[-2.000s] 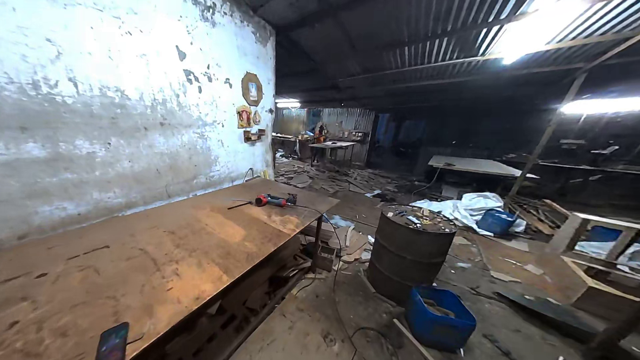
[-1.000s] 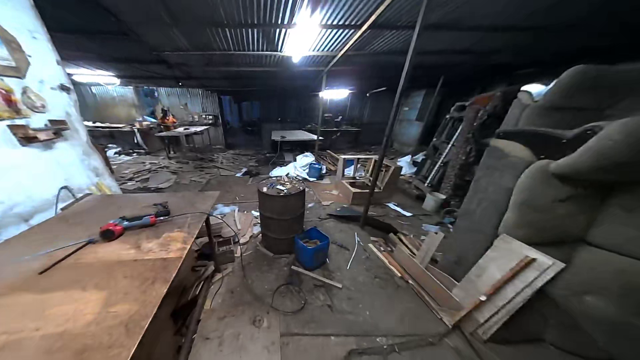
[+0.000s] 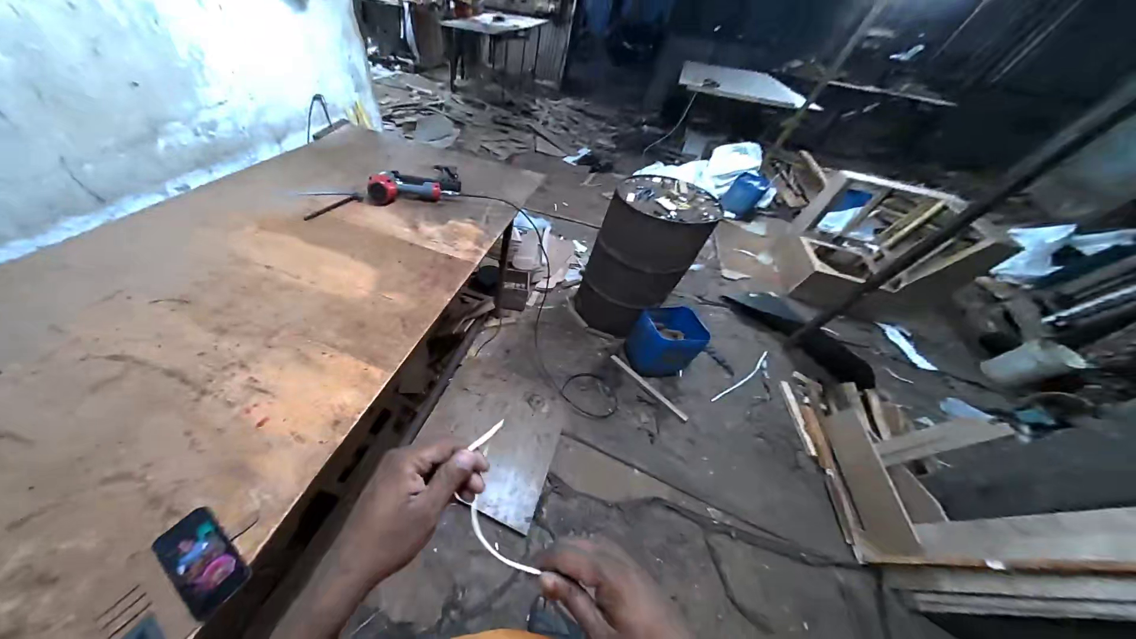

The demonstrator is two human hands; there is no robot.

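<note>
My left hand (image 3: 422, 501) pinches a thin white strip (image 3: 486, 531) near its pointed upper end, just right of the wooden workbench's edge. From there the strip curves down to my right hand (image 3: 603, 586), whose fingers close on its lower part; that hand is blurred. Its material cannot be told. On the workbench (image 3: 213, 328), a smartphone (image 3: 202, 564) with a lit screen lies near the front corner, left of my left hand. A red and black corded power tool (image 3: 413, 186) lies at the bench's far end.
A rusty metal drum (image 3: 643, 257) topped with scraps stands beyond the bench, beside a blue plastic bin (image 3: 667, 342). A black cable (image 3: 541, 319) trails across the floor. Wood offcuts (image 3: 870, 470) and a leaning pole (image 3: 976, 209) are at right. A wooden frame (image 3: 887, 235) lies farther back.
Both hands and the white strip have come into view; neither earlier frame shows them. The view has swung right, then back left and down.
</note>
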